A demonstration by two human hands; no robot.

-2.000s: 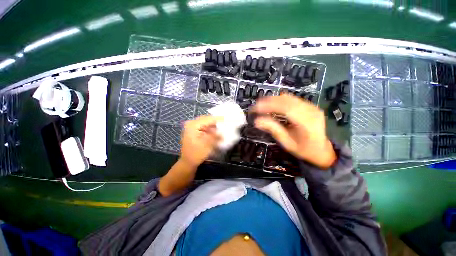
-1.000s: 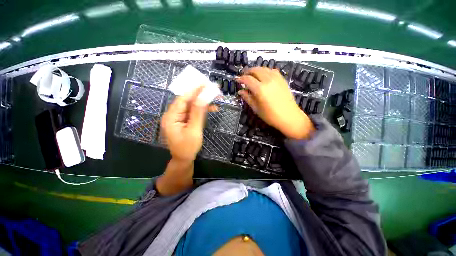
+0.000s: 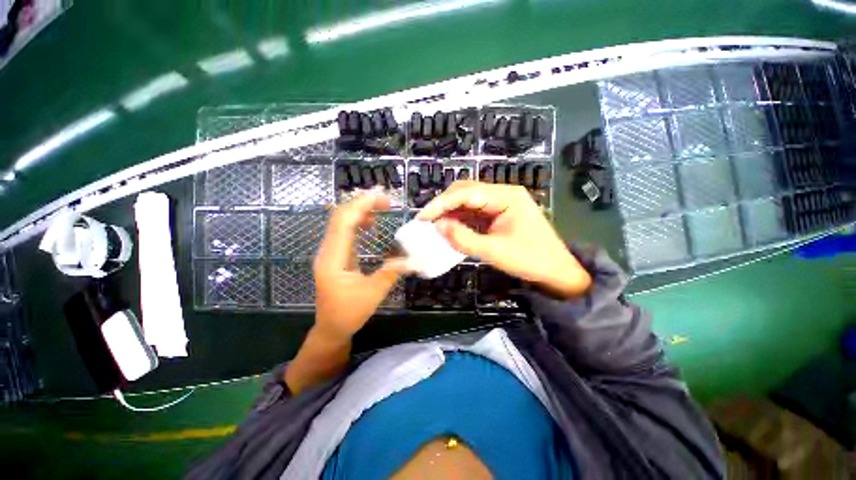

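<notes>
The small white sheet (image 3: 427, 249) is between my two hands, over the near tray. My right hand (image 3: 507, 232) pinches it at its right side. My left hand (image 3: 352, 272) is at its left with thumb and fingers apart; the thumb tip is close to the sheet's lower edge, and contact is unclear. No black part shows in either hand; one behind the sheet would be hidden. The near clear tray (image 3: 233, 232) holds groups of black parts (image 3: 443, 133) in its middle and right pockets. My hands cover some lower pockets.
Loose black parts (image 3: 589, 155) and a small pale piece (image 3: 590, 191) lie between the trays. The right-hand tray (image 3: 678, 137) has rows of black parts. At left are a long white strip (image 3: 161, 272), white roll (image 3: 86, 246), black block (image 3: 86, 342) and white device (image 3: 129, 344).
The view has turned and shifted. My right hand has left the black parts in the tray and come to the sheet. My left fingers have spread from the sheet, which now sits lower.
</notes>
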